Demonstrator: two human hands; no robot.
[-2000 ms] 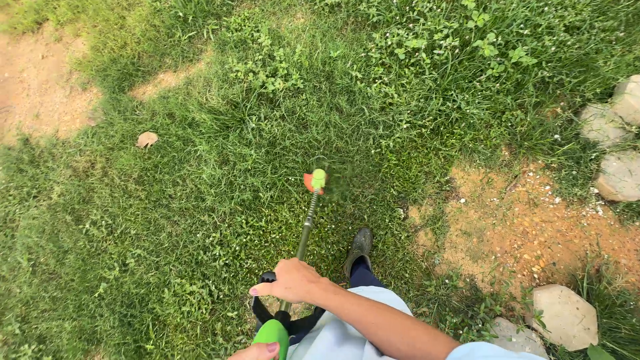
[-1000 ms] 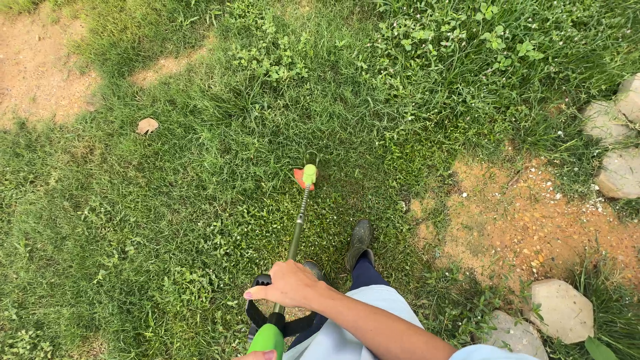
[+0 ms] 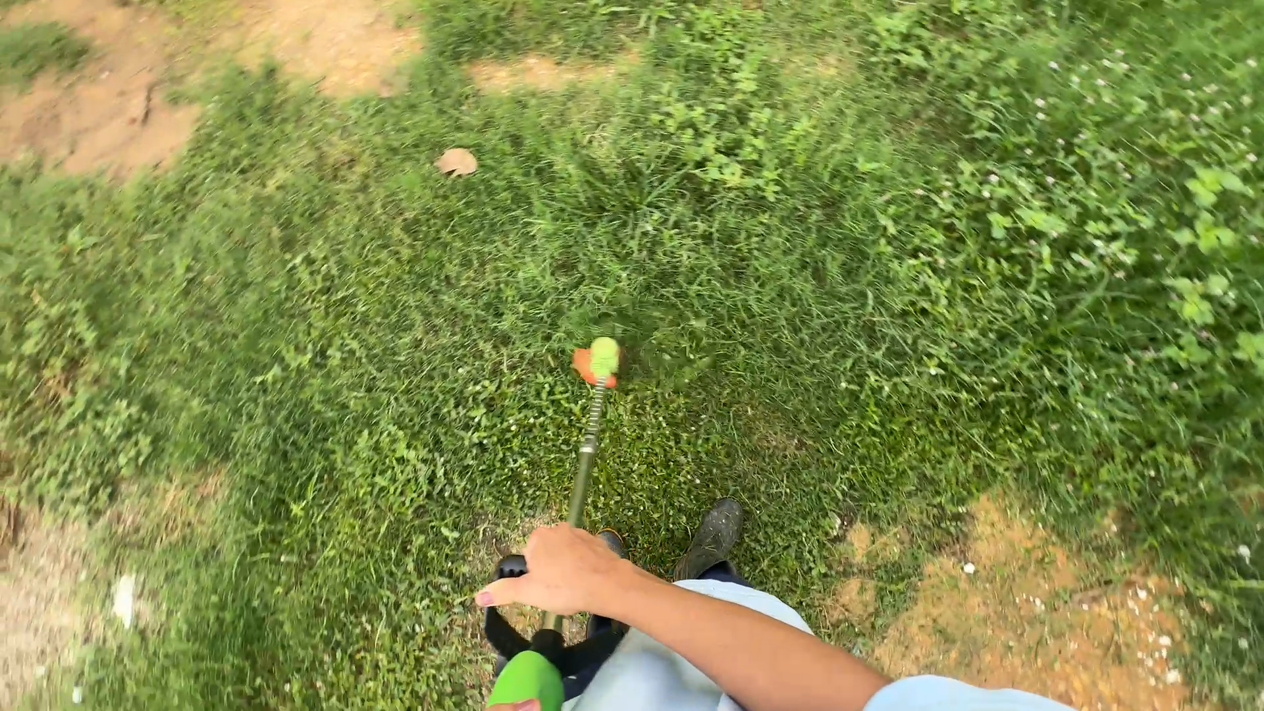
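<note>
A string trimmer (image 3: 583,484) reaches forward from my body, its yellow-green head with an orange guard (image 3: 596,362) low over the grass. My right hand (image 3: 563,571) comes in from the right and grips the upper shaft beside a black loop handle (image 3: 506,632). At the bottom edge, only a fingertip or two of my left hand (image 3: 517,706) shows on the green rear housing (image 3: 528,679); the rest is out of frame. Faint blur lies right of the trimmer head.
Grass and low weeds (image 3: 375,296) surround the trimmer head. My boot (image 3: 716,533) stands right of the shaft. Bare soil (image 3: 1027,602) with small white bits lies lower right, more bare soil (image 3: 89,99) upper left. A dry leaf (image 3: 457,162) lies ahead; taller flowering weeds (image 3: 1106,197) grow at right.
The view has shifted, with the dry leaf now further right in it and the pale stones at the right out of frame. Both hands keep their hold on the trimmer.
</note>
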